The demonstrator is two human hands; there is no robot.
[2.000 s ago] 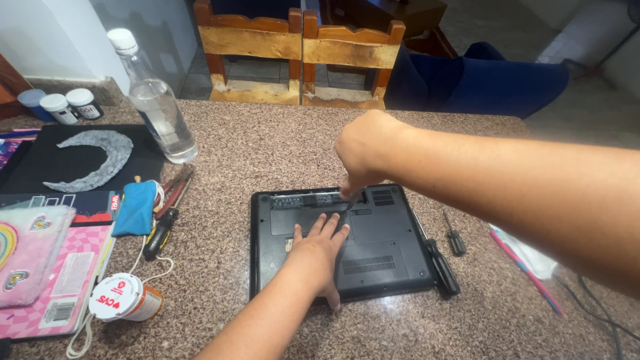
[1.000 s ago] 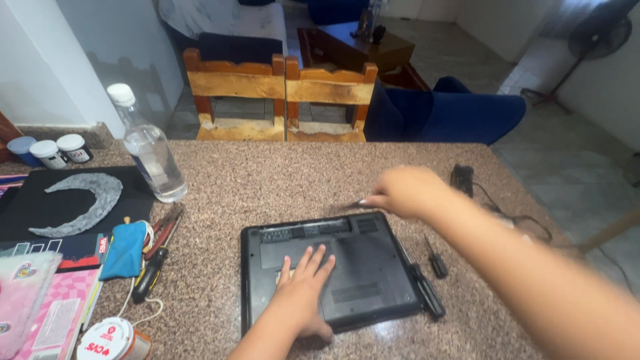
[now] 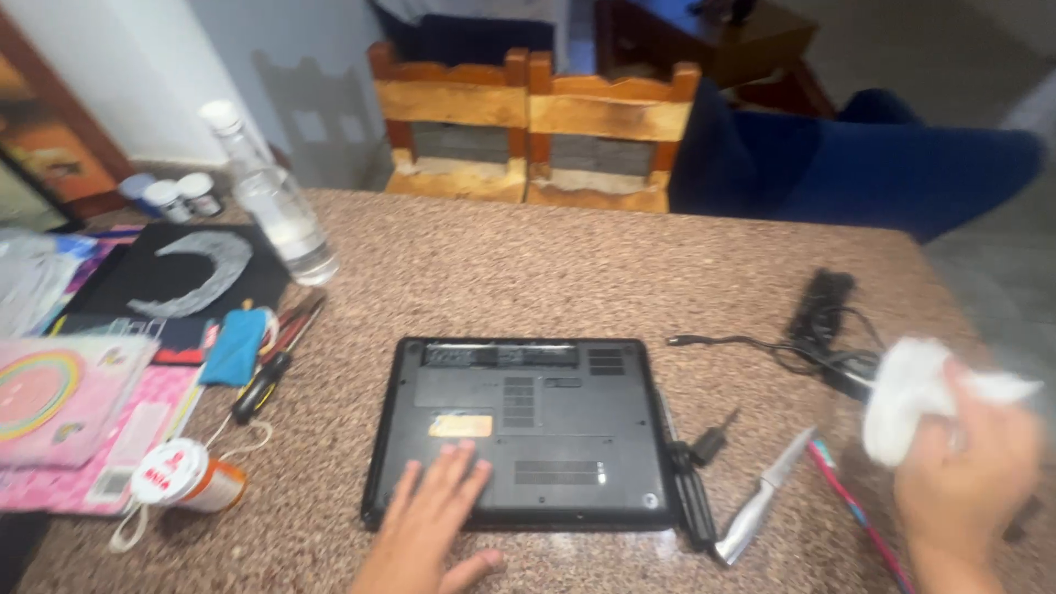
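A black laptop (image 3: 528,429) lies upside down on the speckled stone table, its long slot near the back edge exposed. My left hand (image 3: 433,520) rests spread on the laptop's lower left part, holding nothing. At the right, my right hand (image 3: 965,470), blurred, grips a crumpled white cloth or paper (image 3: 903,396) above the table. Just right of the laptop lie a long black-handled screwdriver (image 3: 693,495) and a small screwdriver (image 3: 711,444). A knife with a metallic handle (image 3: 763,499) lies beyond them, beside a thin pink and blue rod (image 3: 862,524).
A black power adapter (image 3: 817,313) with its cable lies at the back right. At left stand a glass bottle (image 3: 289,223) and an orange pill bottle (image 3: 210,485), near pliers (image 3: 301,322), a yellow-black screwdriver (image 3: 264,384), a blue pouch (image 3: 233,346) and a pink notebook (image 3: 115,396).
My right hand has moved from the laptop's back edge to the right and now holds the white cloth or paper. The slim object it held a second ago is no longer in it. My left hand stays on the laptop.
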